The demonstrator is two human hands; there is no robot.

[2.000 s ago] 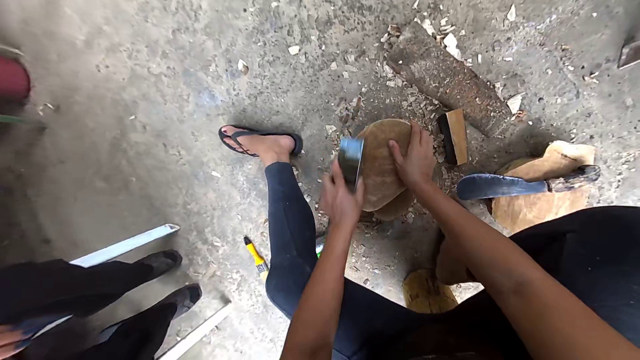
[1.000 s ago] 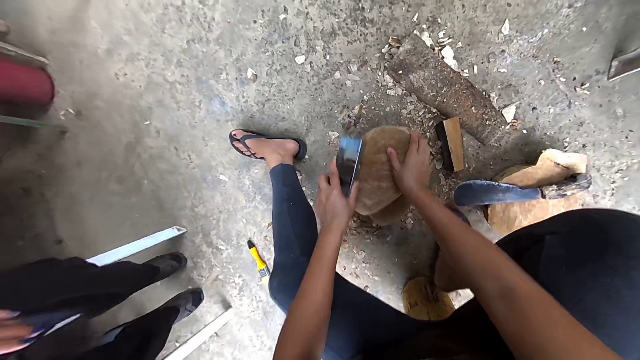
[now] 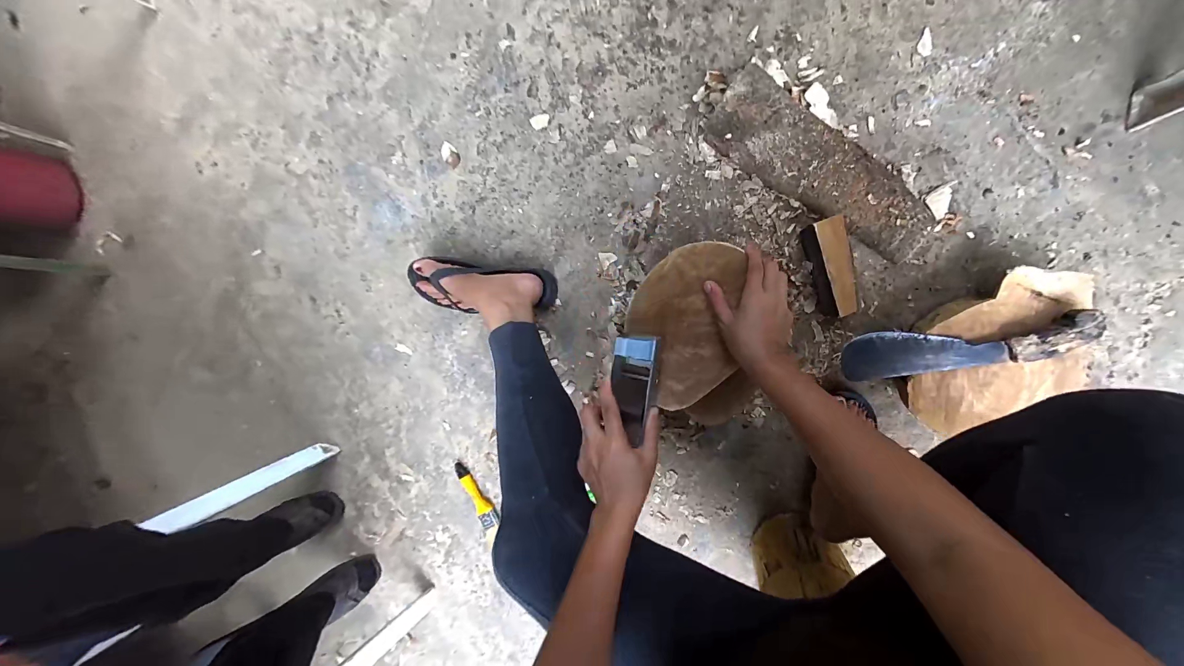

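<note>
My left hand (image 3: 620, 462) grips a dark, block-shaped hand tool (image 3: 635, 393) with a light blue end, its exact kind unclear. The tool lies along the lower left edge of a rounded, flat wooden board (image 3: 689, 319). On the right part of this board rests my right hand (image 3: 760, 314), fingers spread, with the thumb on the face and the fingertips at the upper right edge. Another brown piece (image 3: 723, 400) shows partly from under the board. What supports them is mostly hidden.
Right of the board lies a wooden block (image 3: 835, 266) with a dark side. A machete (image 3: 925, 354) rests across wooden pieces (image 3: 999, 393). A rough plank (image 3: 819, 157), wood chips, a log piece (image 3: 800, 558) and a yellow-handled brush (image 3: 476, 495) lie about. Another person's shoes (image 3: 347, 587) are at lower left.
My left hand and the tool have moved down along the board's left edge, toward my body. My right hand stays on the board.
</note>
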